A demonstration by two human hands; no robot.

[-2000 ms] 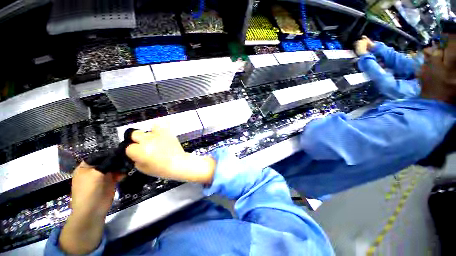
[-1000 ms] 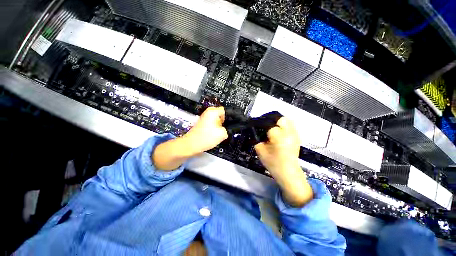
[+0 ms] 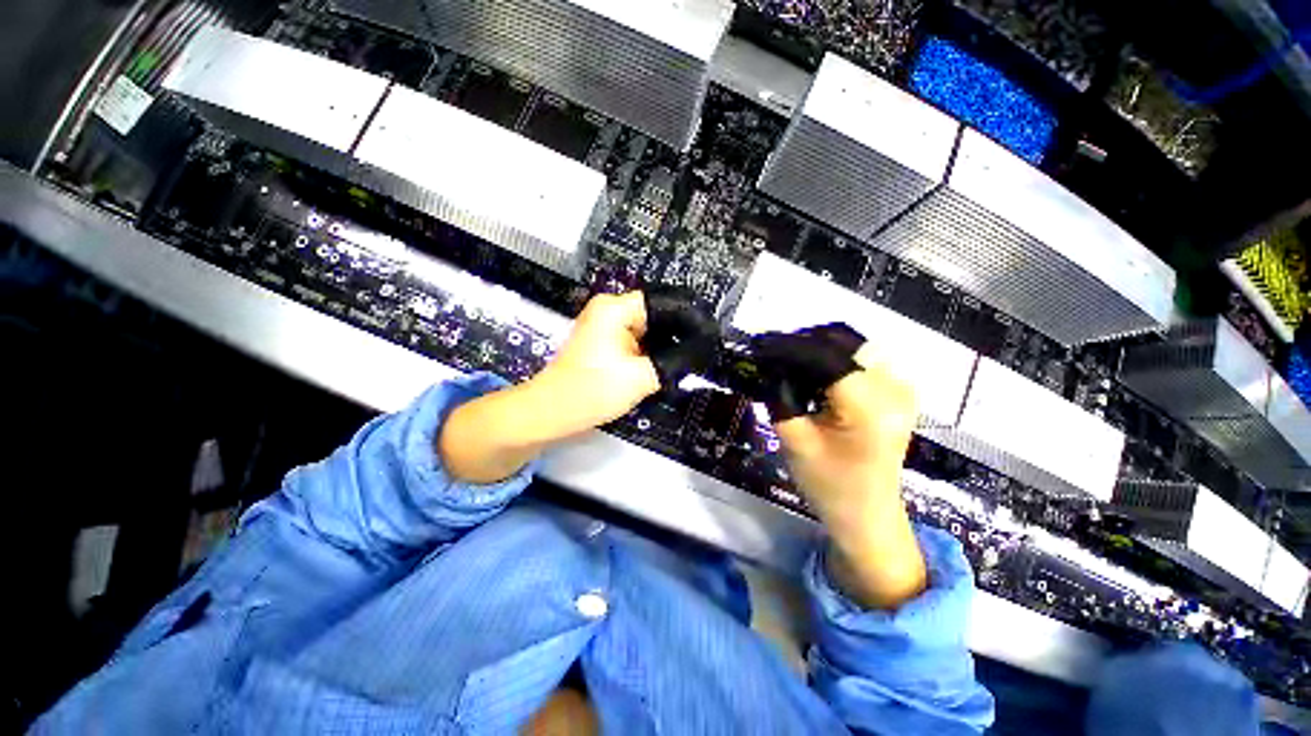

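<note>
A black circuit board [image 3: 676,245] with white markings and silver pads lies under both hands. My left hand [image 3: 611,360] is left of centre, palm bare, fingers in black coverings and bent together. My right hand [image 3: 841,403] is to its right, also with black-covered fingers, tips pointing at the left fingertips with a small gap. Both are just above the board. The black coverings hide whether a small part is held. A finned metal block [image 3: 863,316] with a white top stands behind my right hand.
More finned blocks [image 3: 482,173] stand on the boards. A silver rail [image 3: 288,338] runs between my body and the boards. A blue heap [image 3: 985,101] and a yellow heap [image 3: 1272,273] lie in bins behind. A grey slatted piece with a white label [image 3: 124,104] is at the far left.
The view swung left along the line since two seconds ago, and both hands came together over another board. In the last second my right hand's fingers moved slightly right and spread a little.
</note>
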